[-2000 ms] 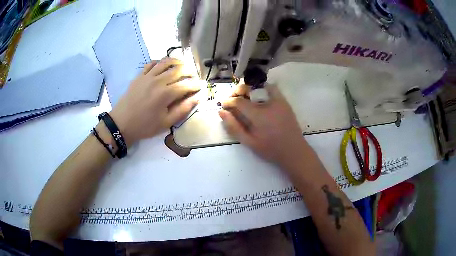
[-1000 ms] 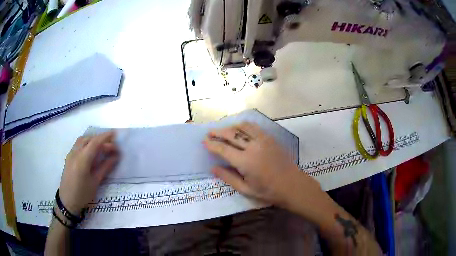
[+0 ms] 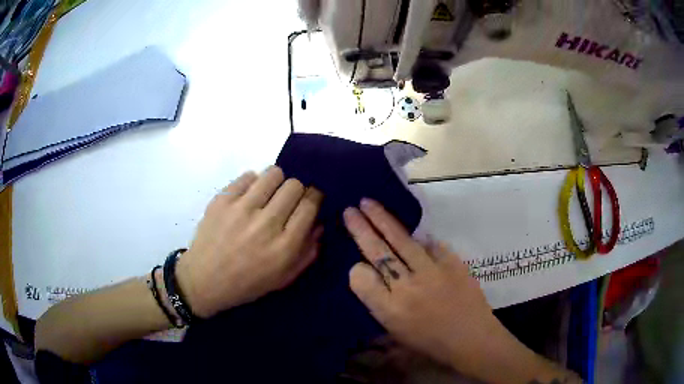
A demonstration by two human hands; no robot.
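Note:
A dark navy fabric panel [image 3: 337, 161] lies on the table's front edge below the sewing machine [image 3: 375, 37], with its top corner near the machine bed. A pale corner [image 3: 403, 152] shows from under its upper right side. My left hand [image 3: 251, 240] rests on the panel's left side with fingers curled and gripping the cloth. My right hand [image 3: 420, 285] lies on its right side, fingers extended and pressing on the cloth. The cloth between my palms and the table is hidden.
A stack of pale cut pieces [image 3: 97, 101] lies at the left. Scissors with yellow and red handles [image 3: 589, 210] lie at the right. A printed ruler [image 3: 517, 266] runs along the front edge. A blue rim and red bag [image 3: 628, 289] show below right.
The pale piece that lay under my hands no longer shows as before; dark navy cloth now lies there. Both hands have moved closer together onto it.

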